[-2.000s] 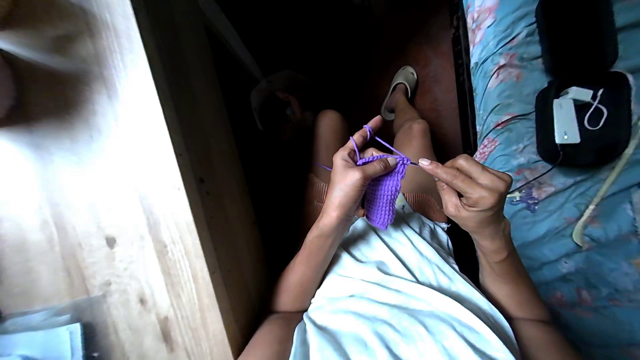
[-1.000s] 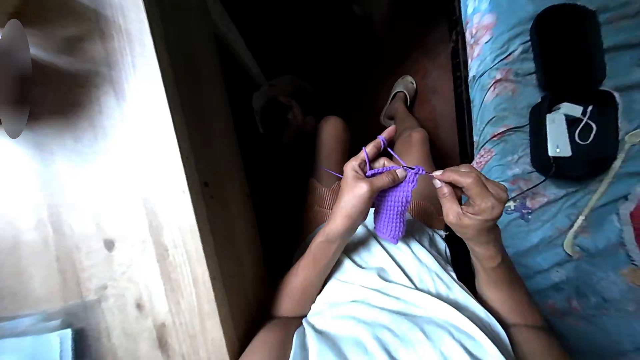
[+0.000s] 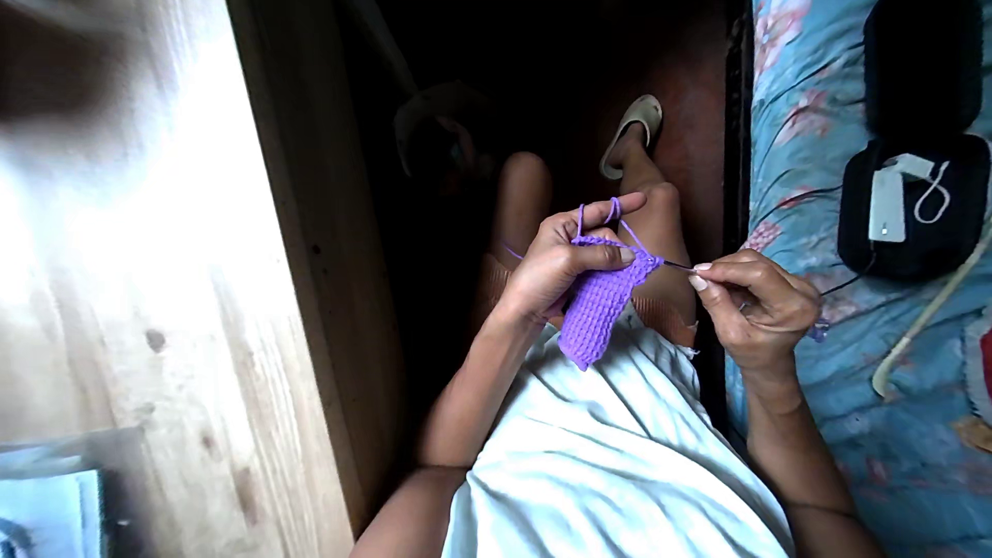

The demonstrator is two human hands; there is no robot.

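Note:
A purple crocheted strip [image 3: 601, 310] hangs above my lap, its top edge pinched between the thumb and fingers of my left hand [image 3: 562, 260]. Purple yarn [image 3: 614, 208] loops around the raised index finger of that hand and runs down to the work's upper right corner. My right hand [image 3: 756, 302] grips a thin crochet hook [image 3: 678, 266] between thumb and fingertips, to the right of the strip. The hook's tip is at the corner stitches and is hidden in them.
On the left is a wooden tabletop [image 3: 178, 310] with a plastic-covered packet [image 3: 50, 504]. A bed with a blue floral cover [image 3: 798, 163] lies on the right, holding an open black case [image 3: 856, 232], a white device [image 3: 887, 205], a cable and a pale curved stick [image 3: 922, 325].
Since a second ago, the purple strip has tilted so its lower end points down and left. The index finger of my left hand now points more to the right. Both hands keep their hold.

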